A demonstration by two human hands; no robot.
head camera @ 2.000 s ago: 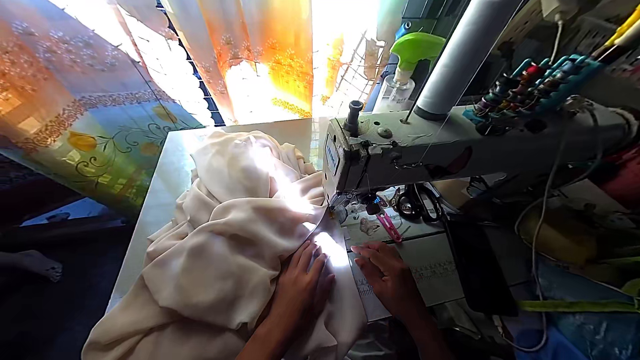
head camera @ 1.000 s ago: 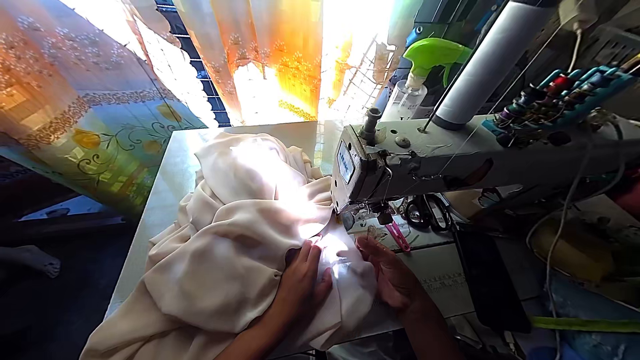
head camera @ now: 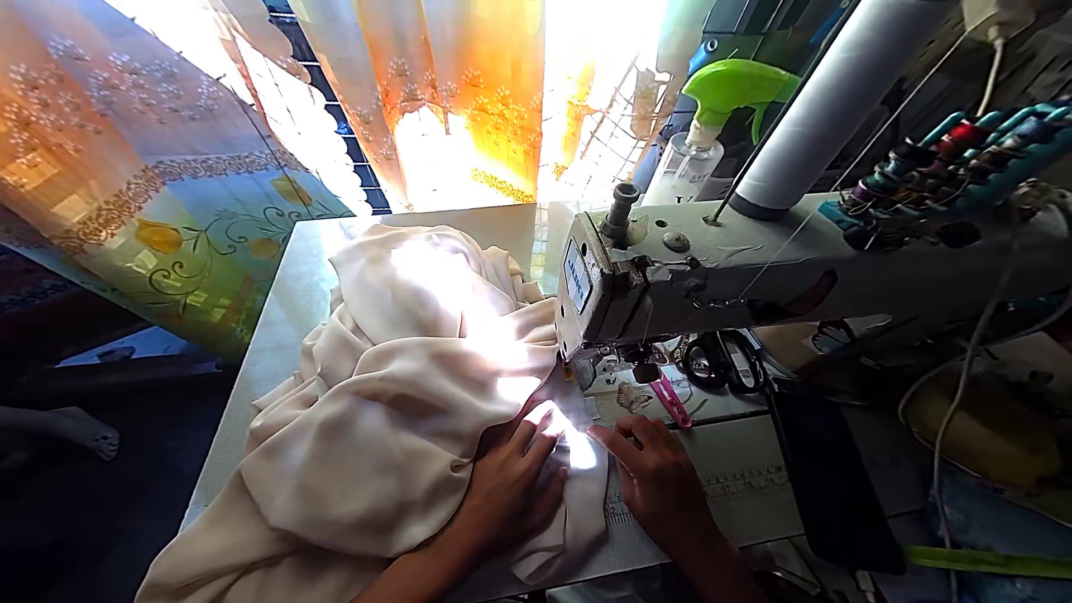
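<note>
A large heap of cream fabric (head camera: 377,419) covers the left part of the sewing table and runs up to the needle area of a white sewing machine (head camera: 703,268). My left hand (head camera: 519,469) lies on the fabric just in front of the presser foot, fingers spread toward it. Just right of it, my right hand (head camera: 653,469) has thumb and index finger at the fabric's right edge; whether they pinch it cannot be told. Bright sunlight washes out the cloth between my hands. The needle tip is hard to make out.
Black-handled scissors (head camera: 724,360) and a pink tool (head camera: 670,400) lie under the machine arm. A dark phone-like slab (head camera: 829,477) is at the right. Behind stand a green-topped spray bottle (head camera: 691,159), a thread cone (head camera: 825,109) and a bobbin rack (head camera: 946,167). A person's foot (head camera: 84,429) shows at far left.
My right hand was turned and lower against the cloth one second ago; now its fingers rest at the fabric's right edge. The strip of cloth between my hands lies differently.
</note>
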